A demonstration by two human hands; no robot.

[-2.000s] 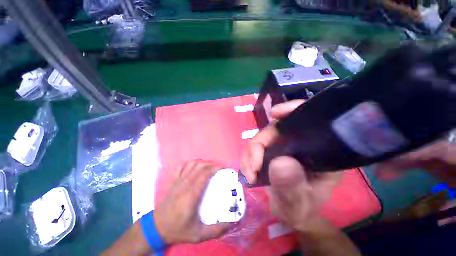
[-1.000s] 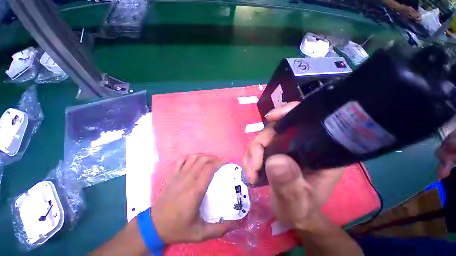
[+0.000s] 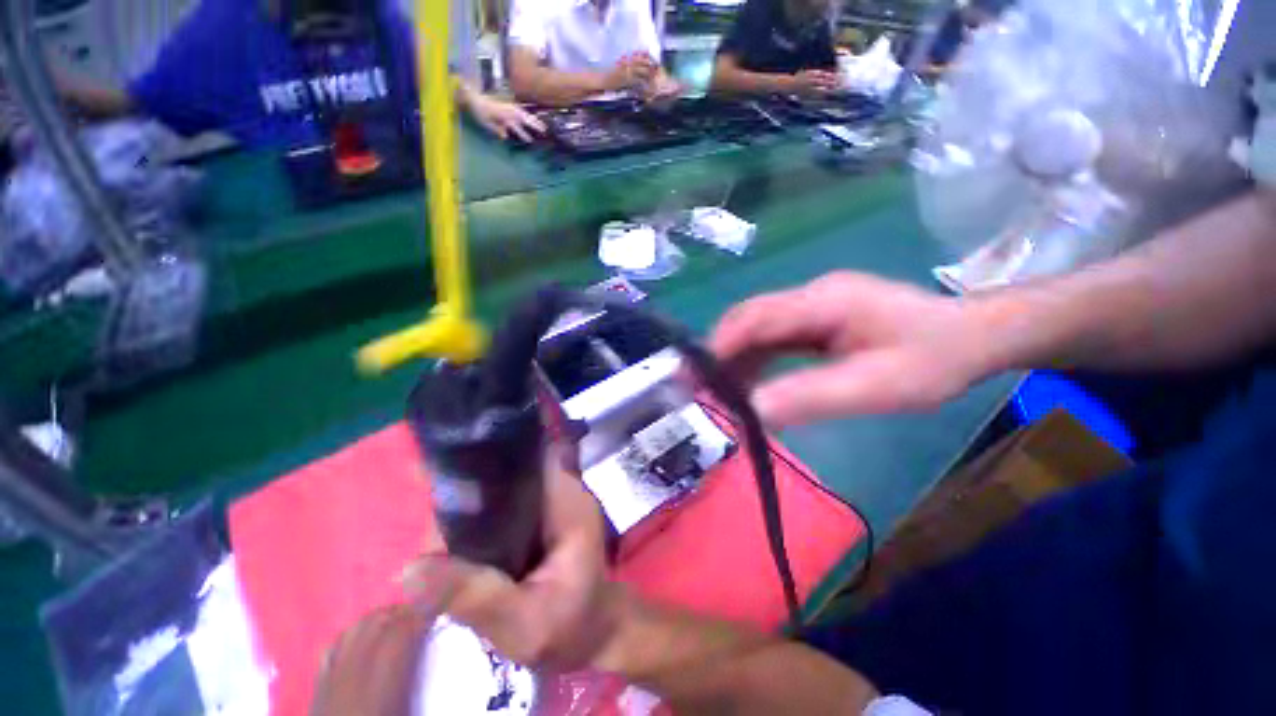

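Note:
My right hand [image 3: 539, 595] is closed around the lower part of the black electric screwdriver [image 3: 483, 476], which stands nearly upright. The driver's tip is hidden. A white housing [image 3: 455, 671] lies under the hand at the bottom edge, blurred and partly cut off. My left hand [image 3: 371, 664] grips its left side and is also cut off and blurred. Clear plastic shows beside the housing on the red mat [image 3: 336, 518]. A yellow strap [image 3: 445, 210] meets the driver's top, and its black cord loops to the right.
The screw feeder [image 3: 630, 399] stands just right of the driver. Another person's bare hand [image 3: 868, 350] reaches in from the right above it. A white fan [image 3: 1050, 140] is at the upper right. Two bagged units [image 3: 633, 249] lie beyond the feeder. People sit across the green bench.
The view has swung up and right, showing people and the fan. The screwdriver has gone from slanting to nearly upright over the housing. Another person's hand has come in near the feeder.

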